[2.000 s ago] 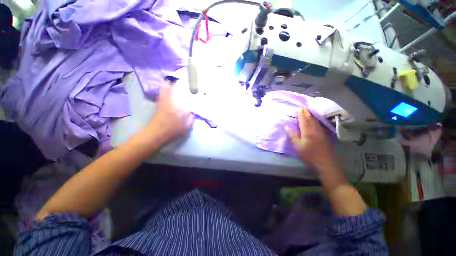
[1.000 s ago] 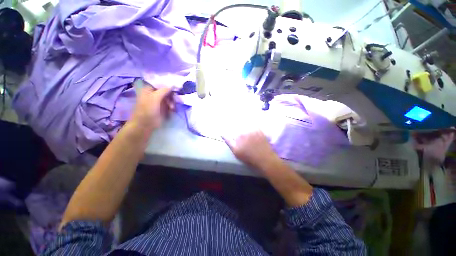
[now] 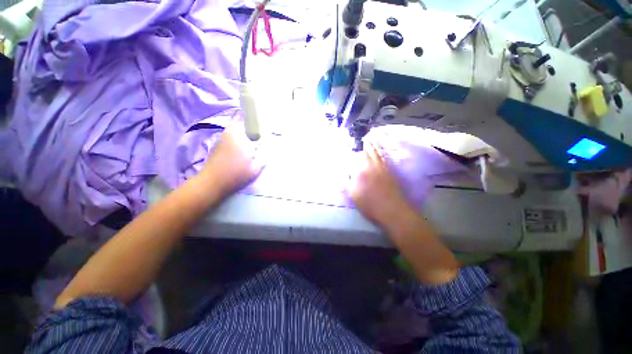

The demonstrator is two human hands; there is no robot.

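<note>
A light purple garment piece (image 3: 409, 162) lies on the machine bed, washed out to white under the lamp. The presser foot (image 3: 357, 138) of the sewing machine head (image 3: 429, 48) is above it, partly lost in glare. My right hand (image 3: 374, 187) rests on the cloth just right of and below the foot, fingers pointing at it. My left hand (image 3: 232, 162) is left of the foot, below the lamp tip, at the cloth; its fingertips are lost in the glare, so its grip cannot be told.
A large crumpled purple garment bundle (image 3: 104, 97) lies left of the machine. A gooseneck lamp (image 3: 250, 110) hangs above my left hand, with a red cord (image 3: 262, 34) behind it. A blue control panel (image 3: 586, 148) and a yellow block (image 3: 593, 101) are on the machine's right.
My left hand has moved from the bundle's edge to the right, beneath the lamp. My right hand has moved right and up, beside the foot. The cloth lies further behind the foot.
</note>
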